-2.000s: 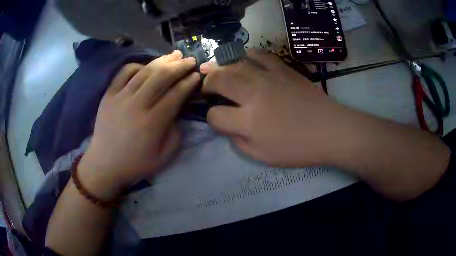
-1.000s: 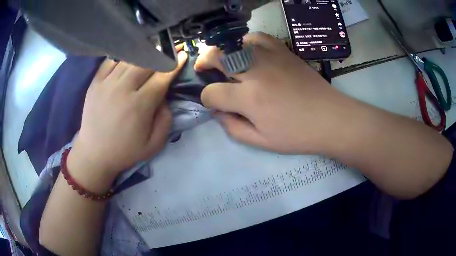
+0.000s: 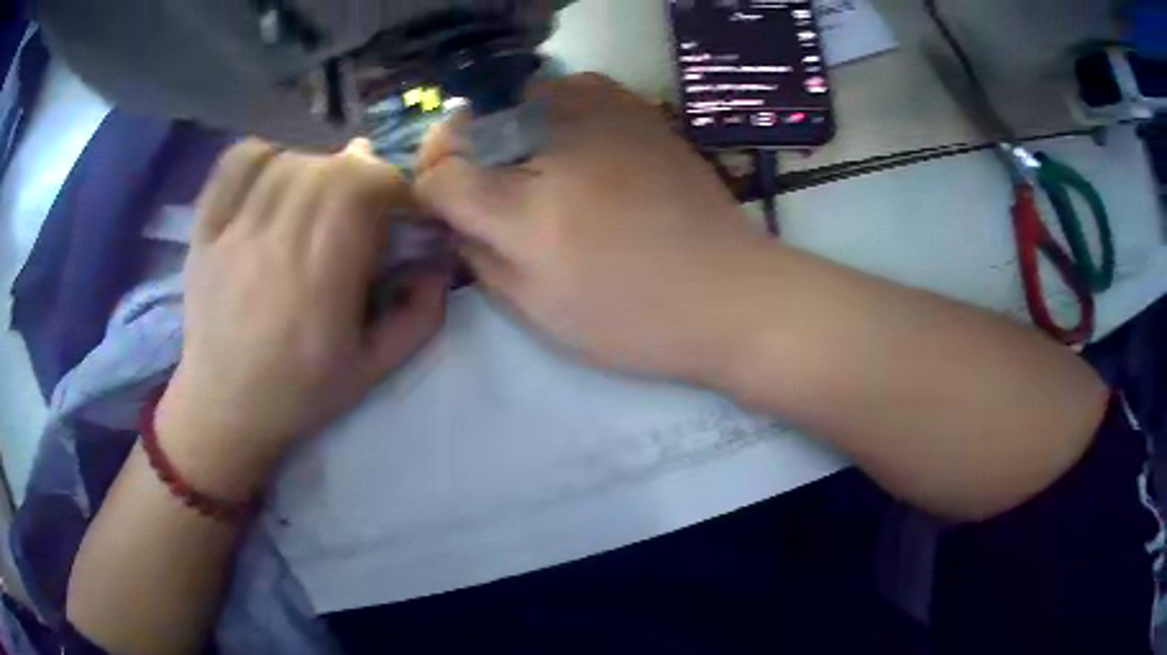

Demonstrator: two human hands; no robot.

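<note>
My left hand, with a red bead bracelet, is bent over fabric left of the needle area, thumb and fingers pinching its edge. My right hand is beside it, its fingertips close to the presser foot and also on the fabric. The sewing machine head is blurred above both hands. A dark purple-navy cut piece spreads to the left, and a grey-blue panel runs under and beside my left wrist. The fabric between my fingers is mostly hidden and blurred.
A smartphone with a lit dark screen lies behind my right hand, a cable at its lower end. Scissors with red and green handles lie at the right. The white table has ruler markings near its front edge. Paper lies beside the phone.
The whole view has shifted, with phone and scissors further left in the picture. My left hand has curled its fingers more over the fabric. More grey-blue panel shows at the left.
</note>
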